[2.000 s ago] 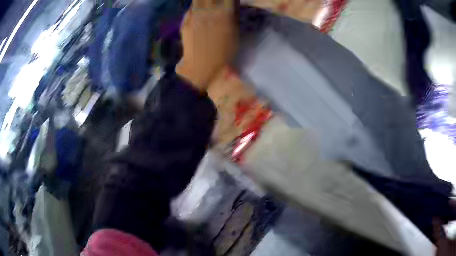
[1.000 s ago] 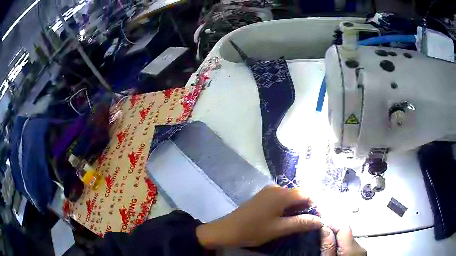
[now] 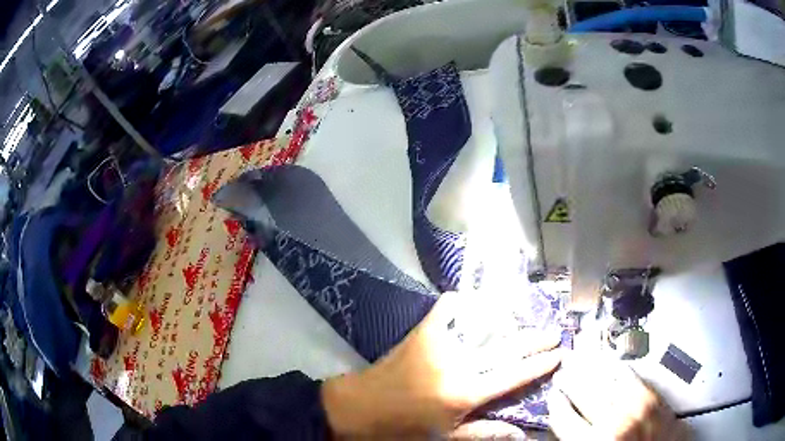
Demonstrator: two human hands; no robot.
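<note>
A patterned denim piece [image 3: 323, 280] with pale lettering and a grey lining side lies folded left of the needle, running under my left hand [image 3: 439, 370]. Another curved patterned denim strip [image 3: 439, 138] runs up behind the needle area. The sewing machine [image 3: 551, 146] stands at the right; its presser foot area is in lamp glare. My left hand lies flat with fingers spread, pressing on the cloth. My right hand [image 3: 611, 396] is beside it at the bottom, fingertips on the cloth edge near the needle, partly washed out by glare.
Tan paper with red lettering [image 3: 185, 284] covers the left extension. A small bottle with yellow contents [image 3: 125, 314] lies at its left edge. A black pouch [image 3: 762, 319] is at the far right. A small dark grey plate [image 3: 680, 363] lies right of the needle.
Both hands have moved up to the needle area with the cloth. The piece at left now shows patterned cloth beside its grey side. The view has shifted closer to the machine.
</note>
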